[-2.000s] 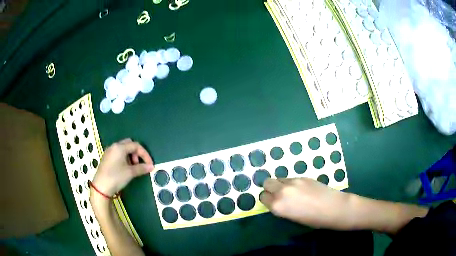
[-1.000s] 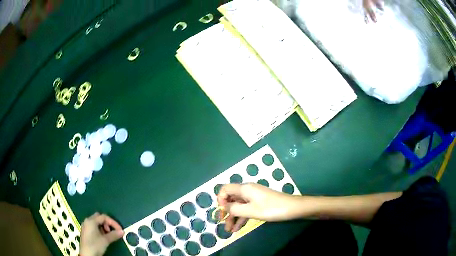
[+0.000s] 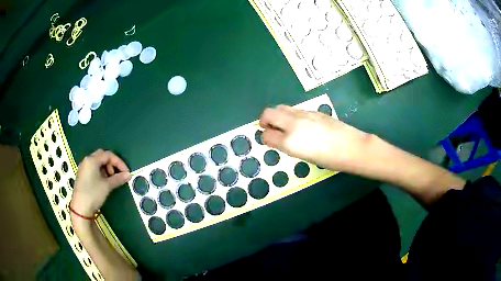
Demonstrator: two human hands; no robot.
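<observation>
A white die-cut holder sheet (image 3: 185, 212) with yellow edges lies slanted in front of me, with three rows of dark green holes. The holes in its left part look wider, many with shiny rims. My left hand (image 3: 99, 181) pinches the sheet's upper left corner between thumb and finger. My right hand (image 3: 307, 134) is over the upper right part, fingertips at a top-row hole, hiding several holes; whether it holds a ring cannot be seen. A pile of whitish discs (image 3: 96, 88) lies at the upper left, with one disc (image 3: 177, 85) apart to its right.
A stack of sheets with dark holes (image 3: 54, 164) lies under my left forearm. Yellow waste rings (image 3: 77, 32) are scattered at the upper left. Stacks of filled sheets (image 3: 324, 44) and a clear bag (image 3: 456, 44) are at the upper right. A blue stool (image 3: 467, 145) stands right; a brown box (image 3: 22, 214) is left.
The view has shifted and turned. My right hand has moved from the middle and lower rows to the top row; the yellow ring seen at its fingers no longer shows. My left hand stays at the corner.
</observation>
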